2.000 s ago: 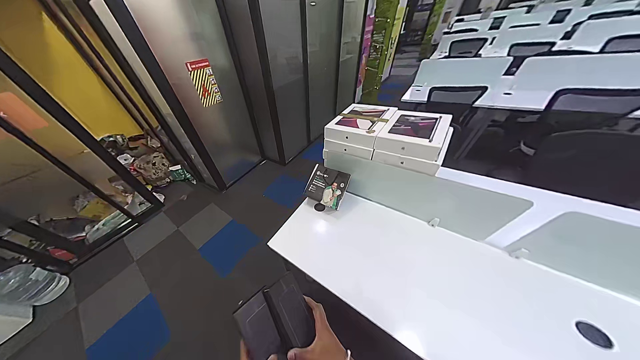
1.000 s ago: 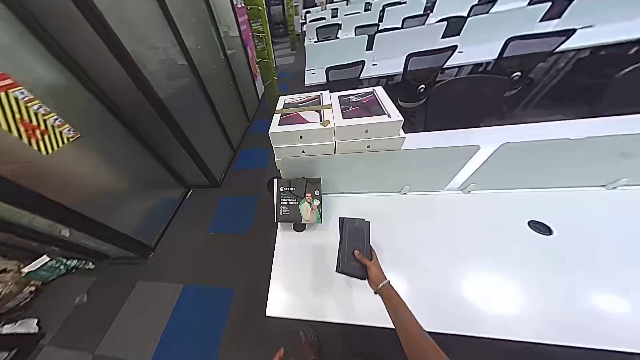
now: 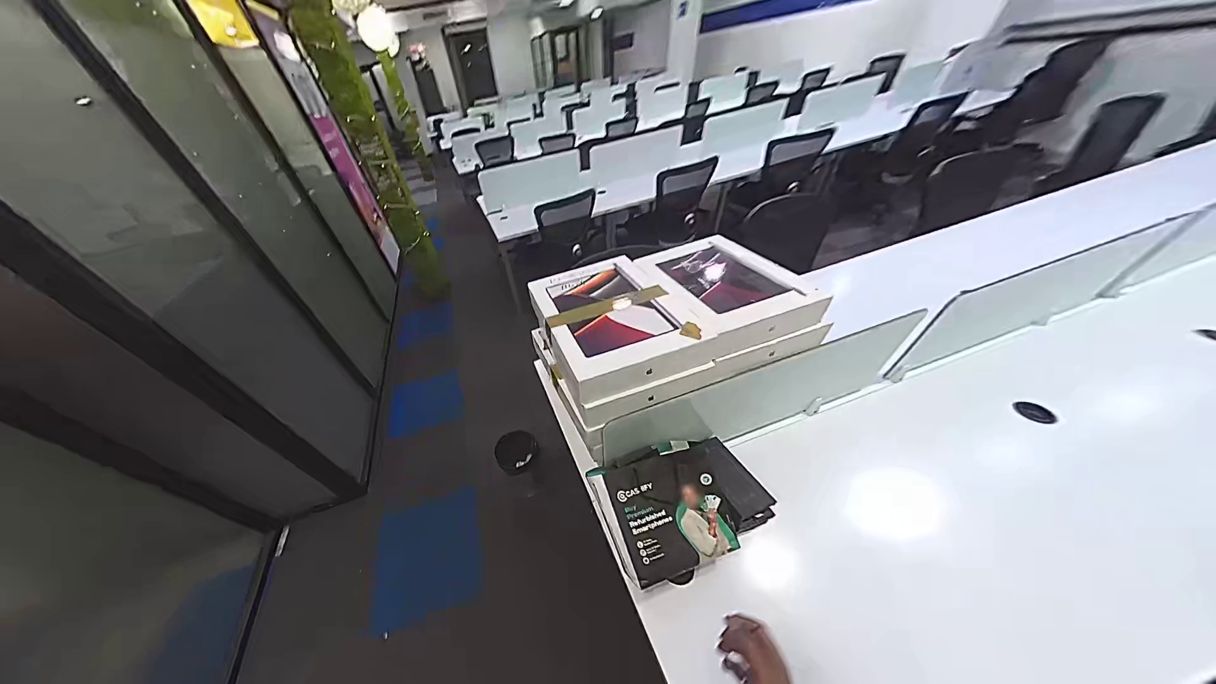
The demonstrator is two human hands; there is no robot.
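My right hand [image 3: 752, 650] shows at the bottom edge, over the near left corner of the white desk [image 3: 855, 608]. Its fingers are slightly bent and blurred, and no held thing shows. Beyond it lies a black printed box [image 3: 655, 541] bearing writing and a picture of a person. Flat black items [image 3: 736, 475] lie partly behind this box, against the frosted desk divider [image 3: 760, 394]. White laptop boxes are stacked past the divider; one top box [image 3: 608, 366] has brown tape, and another [image 3: 750, 318] sits beside it. My left hand is out of view.
A small black bin [image 3: 516, 453] stands on the carpet left of the desk. Glass partitions [image 3: 190, 218] with dark frames line the left side. A black cable grommet [image 3: 1034, 412] is set in the desktop. Rows of desks and mesh chairs [image 3: 684, 185] fill the background.
My right hand, on flat dark items on the desk one second ago, is now off them and nearer the bottom edge. Dark items now lie by the printed box. The view has shifted.
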